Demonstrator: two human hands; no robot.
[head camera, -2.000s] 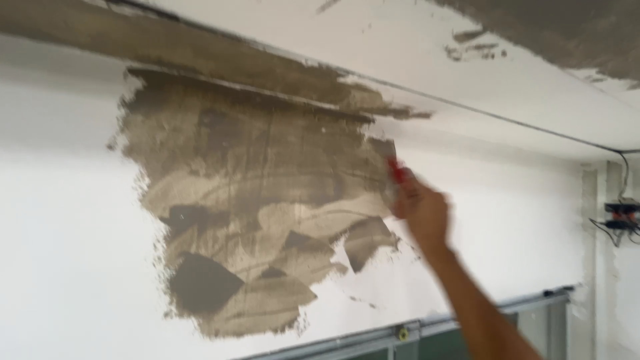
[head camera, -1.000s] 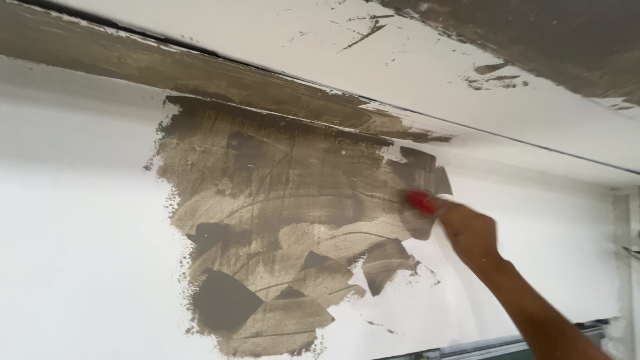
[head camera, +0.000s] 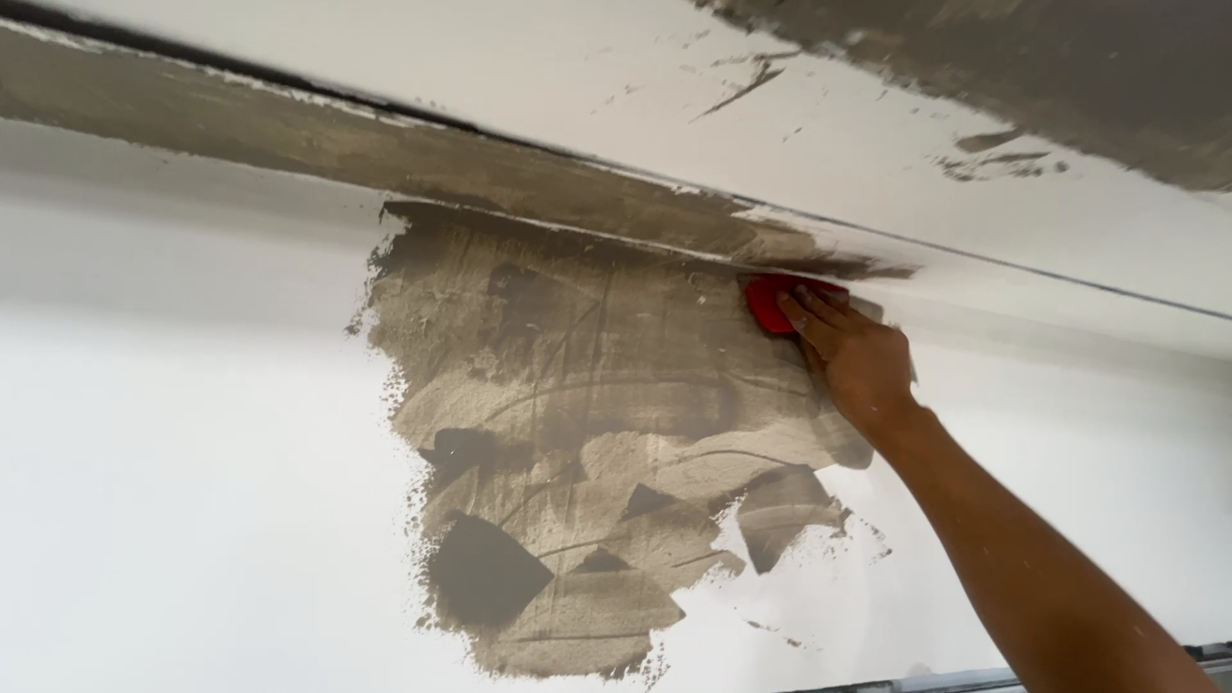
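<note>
My right hand (head camera: 857, 361) grips a red flat scraper (head camera: 773, 303) and presses it to the wall, at the upper right of a patch of grey-brown plaster or filler (head camera: 597, 385). The scraper lies just under the corner where the wall meets the ledge above. The patch has ragged edges, darker damp-looking spots and curved stroke marks. White wall (head camera: 192, 462) surrounds it. My left hand is out of view.
Above the patch runs a coated grey-brown strip (head camera: 337, 144), with a dark gap along it. The white ceiling surface (head camera: 539, 58) bears smears and a large grey area (head camera: 1088, 77). A frame edge (head camera: 943, 681) shows at the bottom right.
My right hand has moved up with the red scraper, from the patch's right side to the corner at its top. The coating reaches farther right than two seconds ago.
</note>
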